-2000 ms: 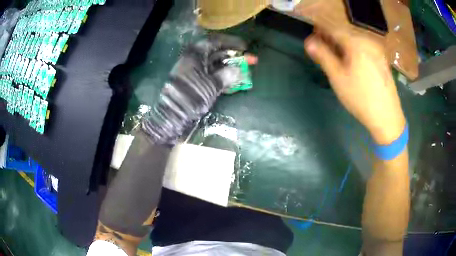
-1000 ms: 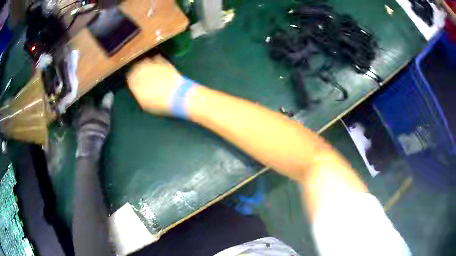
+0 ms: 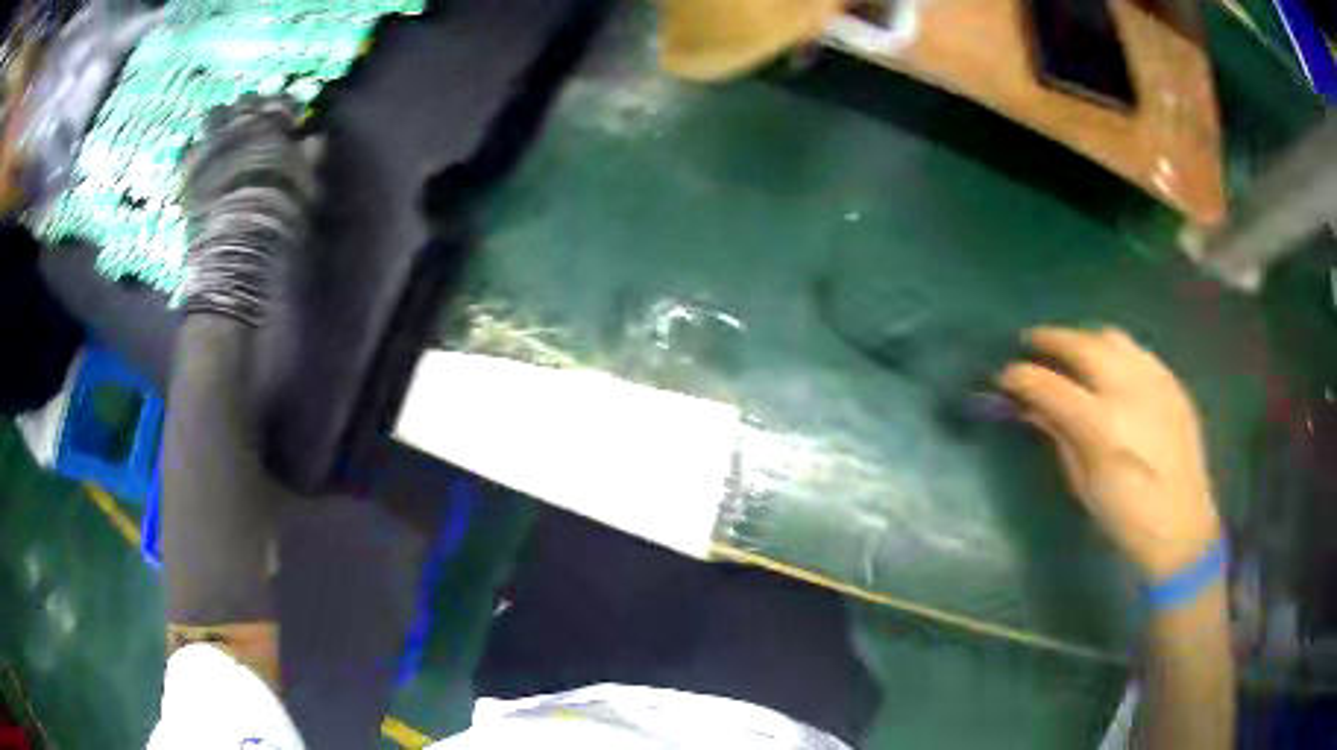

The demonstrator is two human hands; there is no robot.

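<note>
Rows of green circuit boards point(image 3: 135, 161) lie on the black foam tray point(image 3: 374, 161) at the left, blurred. My left hand point(image 3: 252, 183), in a grey striped knit glove, is over the right part of the rows; its fingers are blurred, and I cannot tell whether it grips a board. My bare right hand point(image 3: 1122, 440), with a blue wrist band point(image 3: 1185, 576), is low over the green mat at the right. Its fingertips hold a thin black cable point(image 3: 897, 356), blurred, which trails left over the mat.
The green mat point(image 3: 660, 205) spans the middle. A white pad point(image 3: 579, 447) lies at its front edge. An amber cone point(image 3: 741, 32) is at the top, beside a wooden shelf point(image 3: 960, 59) with a dark phone point(image 3: 1082, 52). A grey post point(image 3: 1276, 213) stands at the right. A blue bin point(image 3: 110, 418) is at lower left.
The view has swung back left from the cable pile. My left hand has moved from near the cone to the board rows. My right hand has moved away from the shelf and now has a cable.
</note>
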